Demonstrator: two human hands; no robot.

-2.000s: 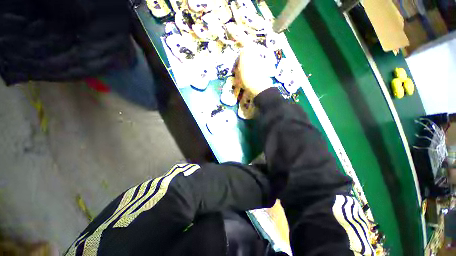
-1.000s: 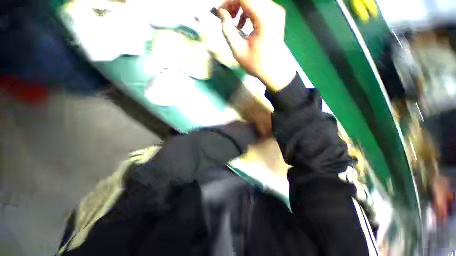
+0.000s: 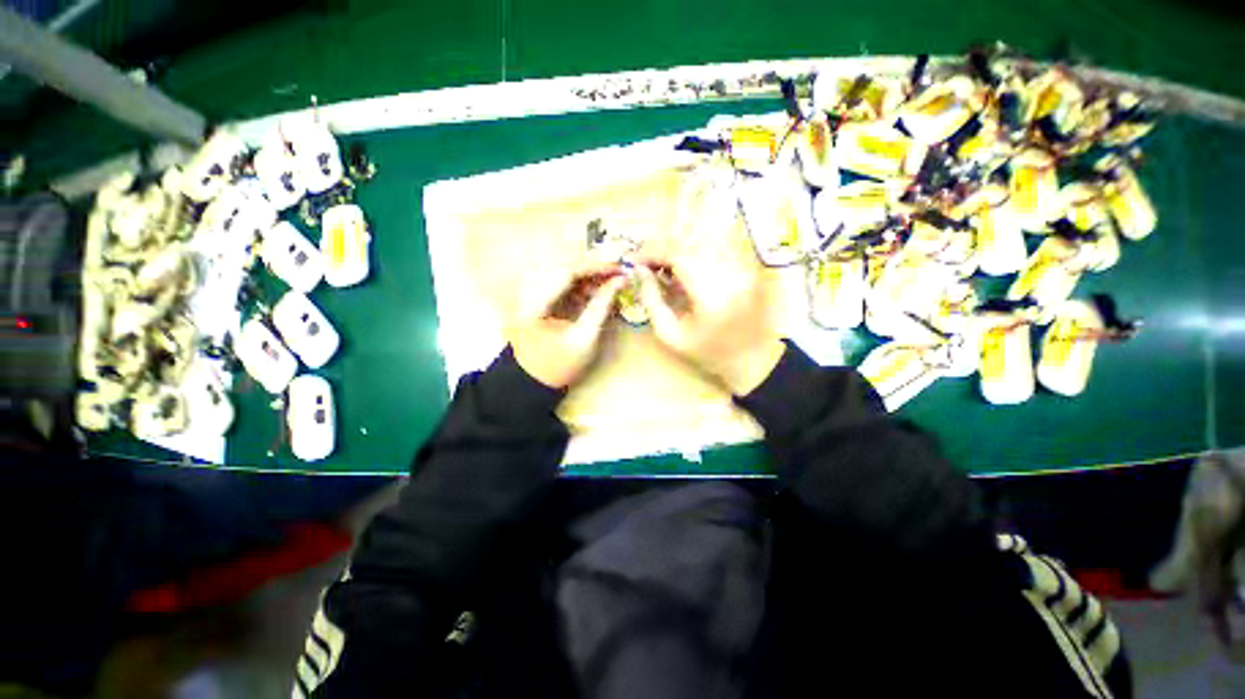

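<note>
My left hand (image 3: 571,328) and my right hand (image 3: 703,311) meet over the tan work mat (image 3: 505,232). Their fingertips pinch a small unit (image 3: 632,301) between them, with some yellow showing. Most of the unit is hidden by the fingers and glare, so its exact form cannot be told. A small dark part (image 3: 597,234) shows just beyond the fingertips; whether it is joined to the held unit cannot be told.
Wired housings with yellow faces (image 3: 1008,362) are heaped at the right. White housings face down (image 3: 311,417) lie at the left beside a cream pile (image 3: 137,314). A worn white rail (image 3: 533,103) runs along the far side before the green belt (image 3: 614,34).
The view has swung from the left side of the bench to the mat. My hands, earlier apart, with one over the left-hand housings, are now together over the mat, holding a small unit.
</note>
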